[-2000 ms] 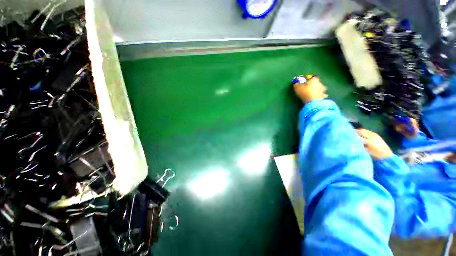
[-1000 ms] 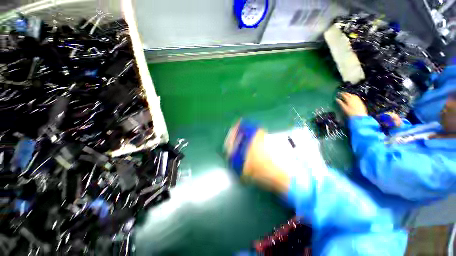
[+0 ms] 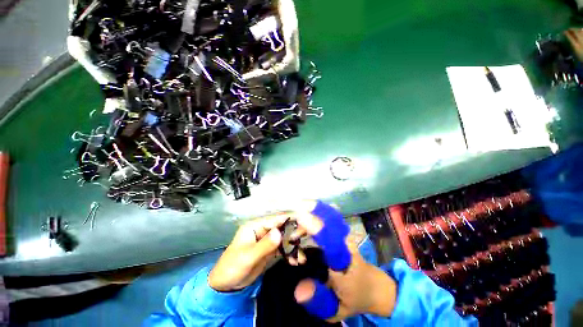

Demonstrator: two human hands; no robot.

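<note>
My left hand [image 3: 246, 252] and my right hand [image 3: 339, 268] meet in front of me at the bench's near edge. Both hold a small dark workpiece [image 3: 291, 239] between their fingertips; its exact shape is partly hidden by the fingers. My right hand has blue wraps on its fingers. A large heap of black binder clips [image 3: 192, 140] with silver wire handles spills from the off-white clip bin [image 3: 289, 38] onto the green bench just beyond my hands.
A white sheet [image 3: 473, 121] with two small black strips lies at right. A red tray [image 3: 403, 236] with rows of clipped assemblies is beside the bench at lower right. A loose clip [image 3: 57, 231] lies at left. Another person's hand [image 3: 575, 39] shows at far right.
The view has swung down and left. My right hand has come back from across the bench to join my left hand, now in view, at the dark workpiece.
</note>
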